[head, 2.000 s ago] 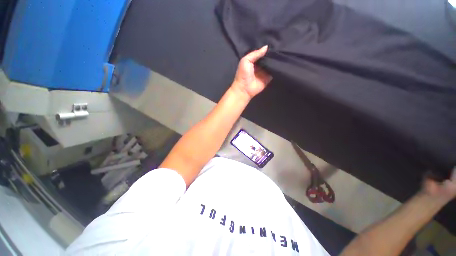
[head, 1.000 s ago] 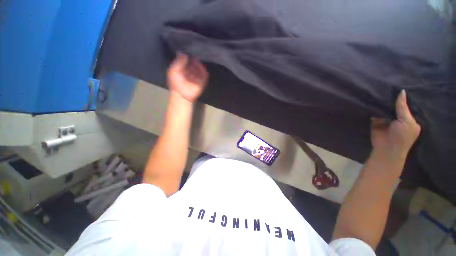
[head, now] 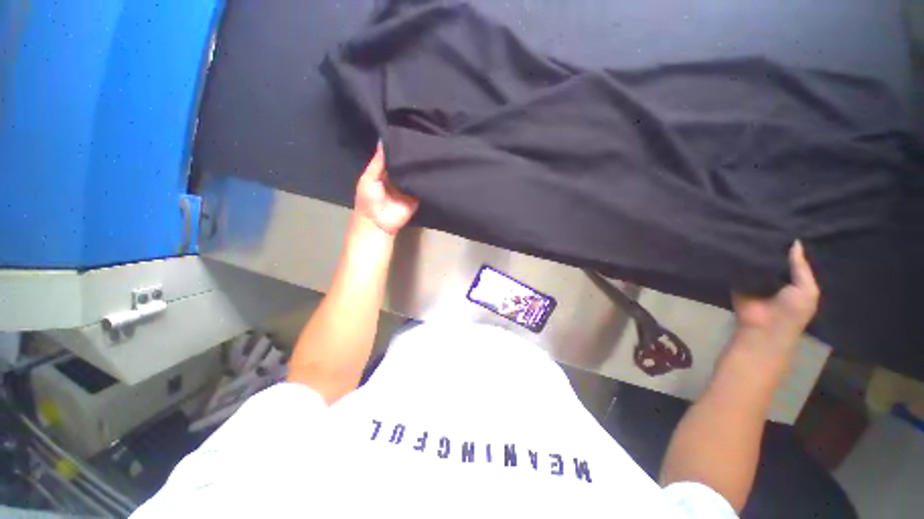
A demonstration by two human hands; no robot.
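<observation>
A wide black fabric (head: 567, 152) lies in loose folds over the dark bed, its near edge along the metal edge strip. My left hand (head: 383, 201) grips the fabric's near edge at its left end, thumb on top. My right hand (head: 780, 294) grips the same edge further right, thumb on top; its fingers are partly hidden under the cloth. Fabric shears (head: 659, 350) with dark red handles lie on the metal strip, their blade tips at the cloth's edge. A smartphone (head: 512, 299) with a lit screen lies on the strip between my forearms.
A large blue machine cover (head: 101, 132) stands at the left, above a pale housing with a metal hinge (head: 135, 309). The metal bed edge (head: 274, 228) runs across in front of me. White paper rolls (head: 243, 375) and a pale box lie below left. Papers (head: 881, 466) show at lower right.
My left hand has closed on the fabric's edge. The folded cloth has come nearer, over the metal strip. My right hand has moved slightly nearer to me, still holding cloth.
</observation>
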